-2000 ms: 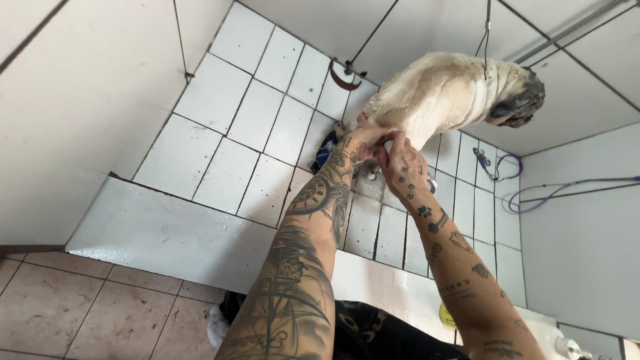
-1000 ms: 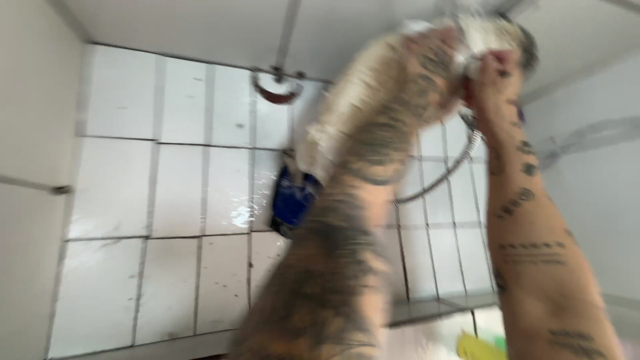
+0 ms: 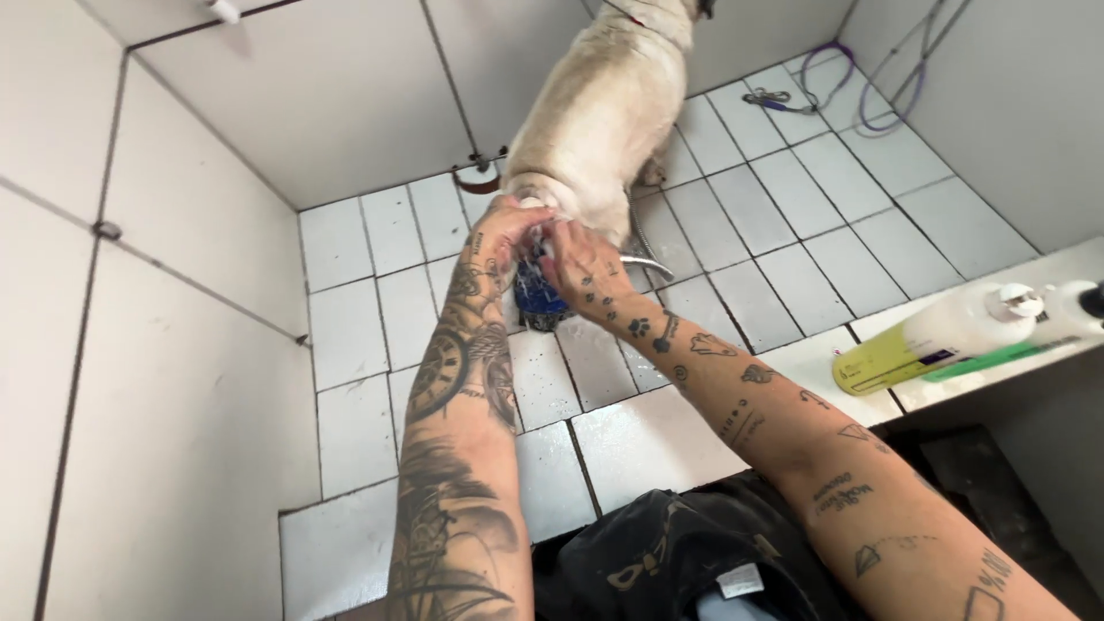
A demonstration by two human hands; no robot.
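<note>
A light-coated dog [image 3: 604,103] stands on the white tiles, its rear toward me and its head cut off by the top edge. My left hand [image 3: 509,228] is at its rump, fingers bent against the coat. Right beside it, my right hand [image 3: 582,259] has curled fingers at the same spot; what lies between the fingers is hidden. Water runs down below both hands over a blue object [image 3: 539,297], whose kind I cannot tell. A metal shower hose [image 3: 640,228] hangs by the dog's hind leg, with a curved chrome piece [image 3: 647,263] beside my right hand.
Bottles, one with yellow liquid [image 3: 931,336], lie or lean on the tiled ledge at right. A purple cord with metal clips [image 3: 776,99] rests at the back right. A brown curved fitting [image 3: 477,179] sits by the back wall. Tiled walls close in the left and back.
Both hands have moved from the dog's front part, near its neck, back to its rump. The view has shifted greatly.
</note>
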